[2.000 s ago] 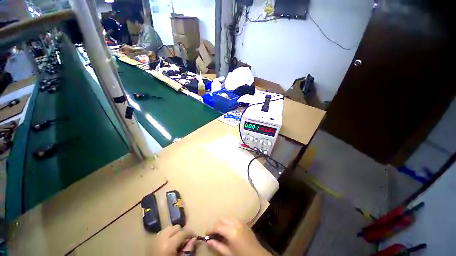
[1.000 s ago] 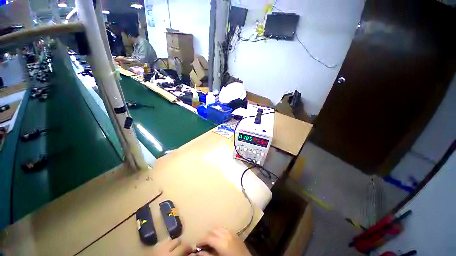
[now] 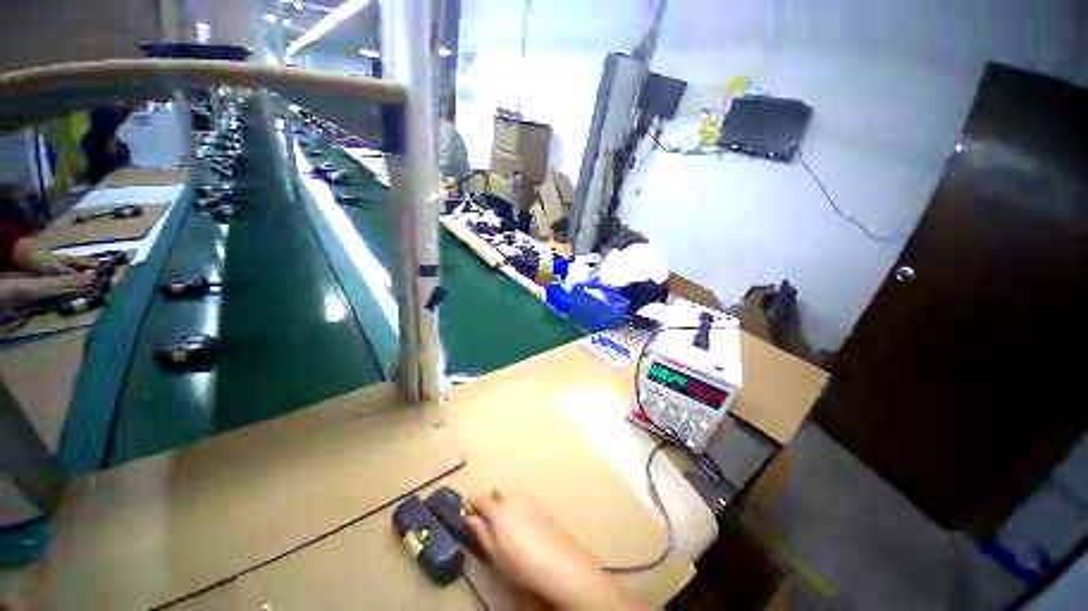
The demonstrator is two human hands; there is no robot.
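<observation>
Two dark oval handheld units lie side by side on the cardboard-covered bench (image 3: 358,525). The left unit (image 3: 426,539) has a yellowish mark on its face. My right hand (image 3: 515,537) has its fingers on the right unit (image 3: 455,511). A thin dark lead shows below the units. My left hand is not in view. The test lead (image 3: 663,525) runs from the white power supply (image 3: 690,380) across the bench toward my right wrist. The supply shows green and red digits.
The green conveyor (image 3: 257,346) carries dark units at left. A pale rack upright (image 3: 420,263) stands beside it. A blue bin (image 3: 597,307) is beyond the bench, near the power supply. Another person's hands (image 3: 42,281) are at far left. A dark door (image 3: 954,298) is at right.
The view has turned left and up. My right hand has moved from the lead ends onto the right unit. My left hand has left the picture. The two units now lie closer together.
</observation>
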